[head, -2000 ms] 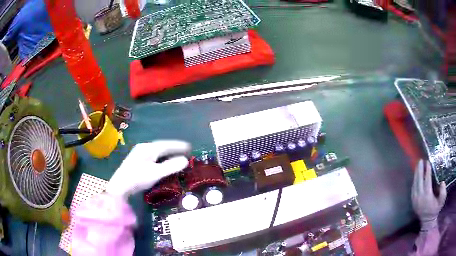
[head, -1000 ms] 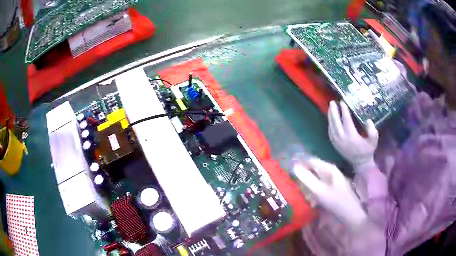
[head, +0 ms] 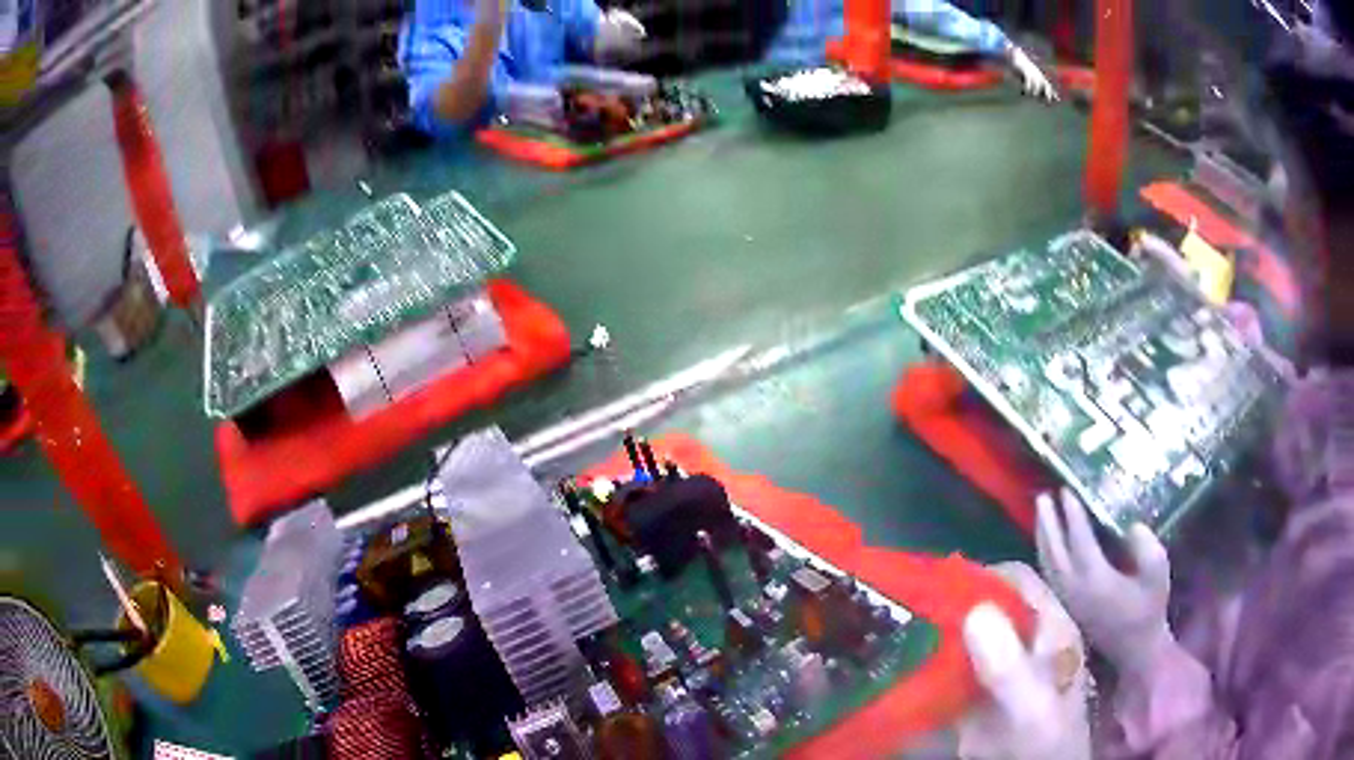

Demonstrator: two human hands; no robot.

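Note:
A large power board point(head: 676, 631), component side up, lies on a red-orange pad point(head: 928, 594) in front of me. It carries finned heat sinks point(head: 512, 557), dark red wound inductors point(head: 371, 683) and two large capacitors. My right hand point(head: 1025, 668), in a white glove at the lower right, is closed around the pad's right edge; its lower part is blurred. My left hand is out of the picture.
Another green board point(head: 357, 297) rests solder side up on a pad at the far left. A neighbour's gloved hand point(head: 1106, 579) touches the right-hand board point(head: 1099, 371). A yellow cup point(head: 175, 646), fan point(head: 45, 690), black tray point(head: 817, 104) and blue-sleeved people are also there.
The view has turned right and lifted, showing the far bench. My left hand, earlier over the inductors, has left view. My right hand has come onto the pad's edge.

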